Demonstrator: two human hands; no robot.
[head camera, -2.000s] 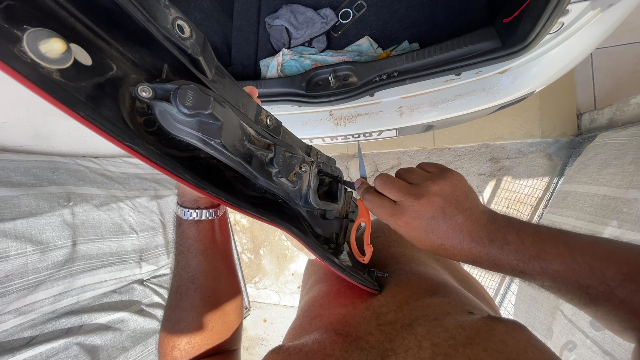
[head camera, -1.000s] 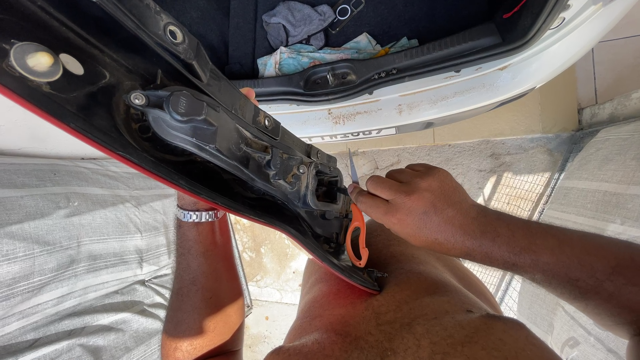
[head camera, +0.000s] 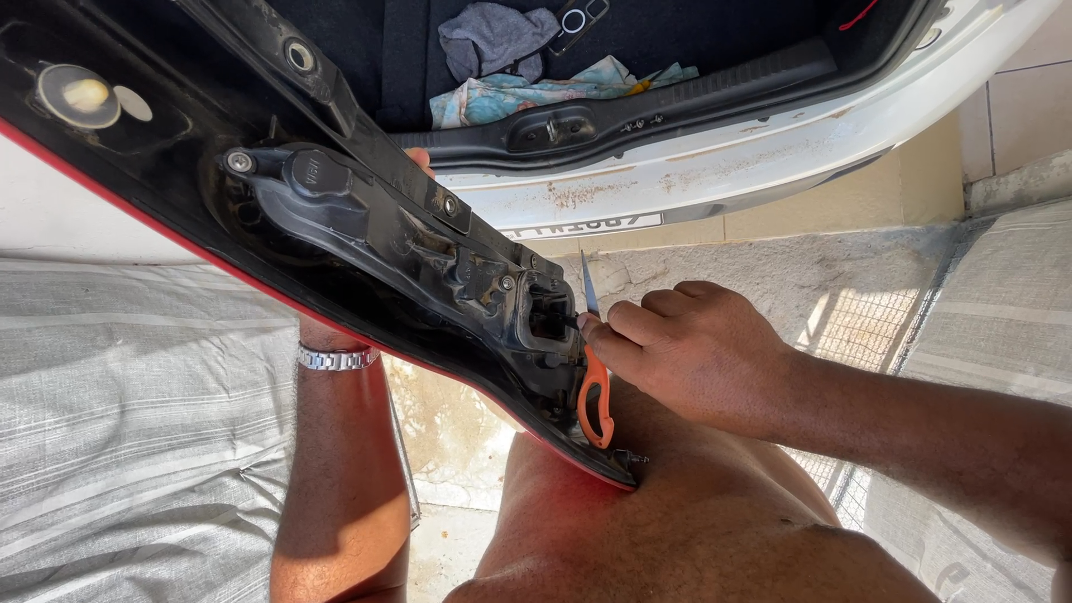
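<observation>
A long car tail light housing (head camera: 394, 243), black on its back with a red lens edge, lies slantwise across the view. Beneath it my left forearm reaches up with a metal watch band (head camera: 337, 358) at the wrist; only fingertips of my left hand (head camera: 420, 159) show at the housing's far edge, supporting it. My right hand (head camera: 691, 347) pinches a thin dark piece at the square opening (head camera: 548, 310) near the housing's narrow end. Scissors with an orange handle (head camera: 596, 402) are also at those fingers, their blade pointing away from me. What lies inside the opening is too dark to tell.
Beyond the housing is a white car's open boot, with its dirty bumper (head camera: 586, 188). A grey cloth (head camera: 494, 38), a patterned blue cloth (head camera: 536, 92) and a dark phone or phone case (head camera: 576, 23) lie inside. Grey striped fabric (head camera: 142, 419) covers the left side; more hangs at right.
My right hand has shifted slightly at the square opening, and the scissors have tilted a little with it. The housing and my left arm have stayed nearly in place.
</observation>
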